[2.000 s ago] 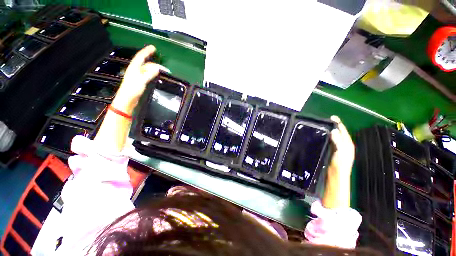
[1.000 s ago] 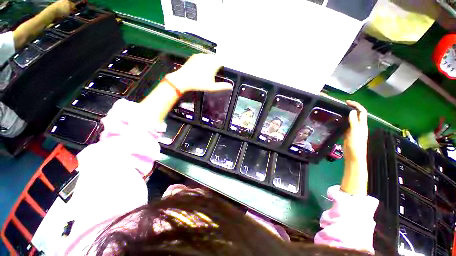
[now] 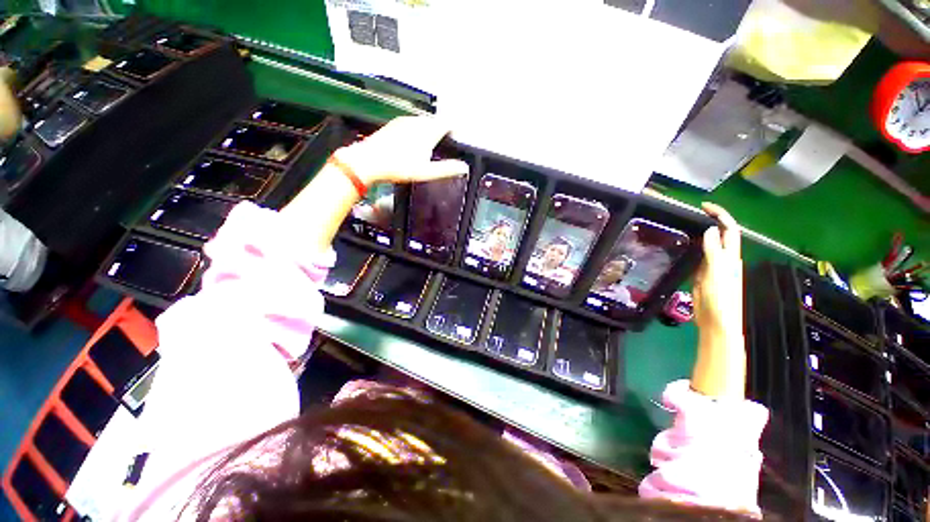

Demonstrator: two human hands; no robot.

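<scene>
A black phone tray (image 3: 464, 267) is held up and tilted, with several smartphones (image 3: 556, 245) in its slots. The three right-hand phones show a front camera picture with a person. My left hand (image 3: 393, 153) is over the tray's upper left, thumb reaching over the second phone (image 3: 437, 212), whose screen is dark reddish; the fingers are partly hidden. My right hand (image 3: 719, 267) holds the tray's right end. A second phone tray (image 3: 616, 379) with dark-screened phones lies on the mat just below it.
Stacked trays of phones stand at the left (image 3: 122, 143) and right (image 3: 780, 377). Another phone tray (image 3: 209, 219) lies left of my forearm. A red-orange tray (image 3: 61, 408) is lower left. A white board (image 3: 551, 92) stands behind. A pink item (image 3: 678, 307) and alarm clock (image 3: 908, 107) are right.
Since two seconds ago, the held tray moved up and right, exposing the tray below. Camera pictures appeared. My left hand moved from its left end onto its upper part. Little changed in the last second.
</scene>
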